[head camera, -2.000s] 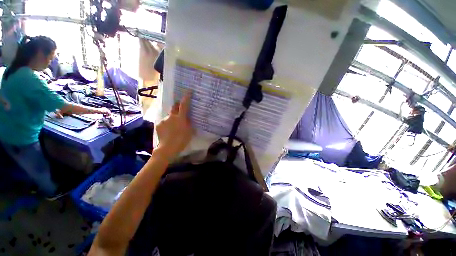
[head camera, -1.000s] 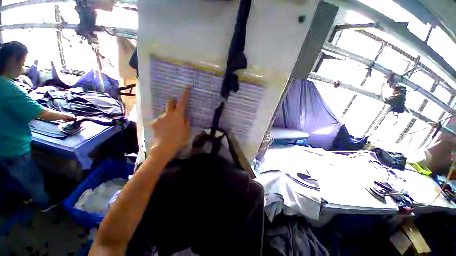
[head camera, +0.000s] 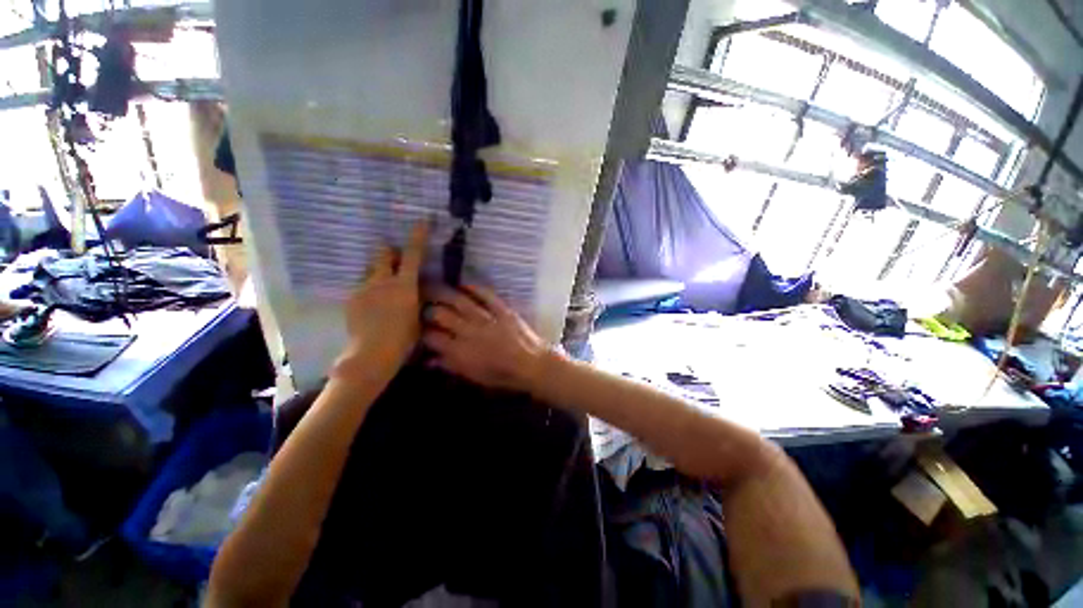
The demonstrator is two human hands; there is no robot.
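A printed sheet [head camera: 344,220] with lines of text is taped to an upright white board. A dark strap [head camera: 470,131] hangs down over the sheet, and a bulky black cloth bundle [head camera: 475,475] hangs below it. My left hand [head camera: 390,303] is bare, with its index finger extended up against the lower middle of the sheet. My right hand [head camera: 481,339] is beside it, fingers bent at the strap's lower end and the bundle's top. Whether it grips the strap is hidden.
A pale table [head camera: 760,356] stands at the right, bearing an iron [head camera: 857,390] and dark cloth [head camera: 873,314]. At the left are another table [head camera: 131,374] with dark cloth and an iron, and a blue basket [head camera: 149,499] of white cloth. Cardboard [head camera: 950,481] is below the right table.
My right hand has come in from the right to the strap. My left hand stays at the sheet. The view has swung right, and the person at the left has left the picture.
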